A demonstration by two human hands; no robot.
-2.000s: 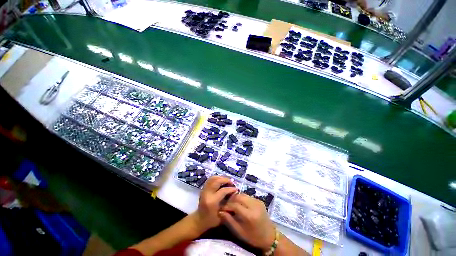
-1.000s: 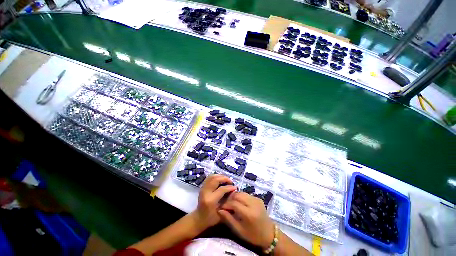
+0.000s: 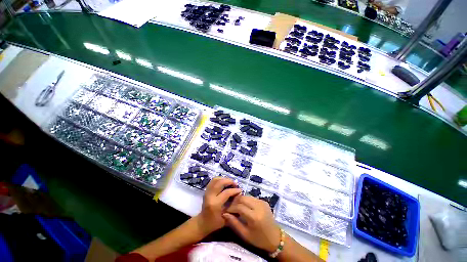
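My left hand and my right hand meet at the near edge of the clear blister tray. Their fingertips close together on a small black housing, mostly hidden by the fingers. Black units lie grouped in the tray's left cells. The right cells show clear plastic and glare. The parts tray, full of green and silver pieces, is left of my hands. The blue bin at the right is heaped with black housings.
Scissors lie at the far left. A whitish plastic bag and a small black lump lie near the bin. The green conveyor belt runs behind the trays. Black parts lie on the far bench. A person's hand shows at top right.
The whole view has shifted slightly. A small dark piece on the belt has moved slightly right. My hands stay together on the black housing, with only slight finger movement.
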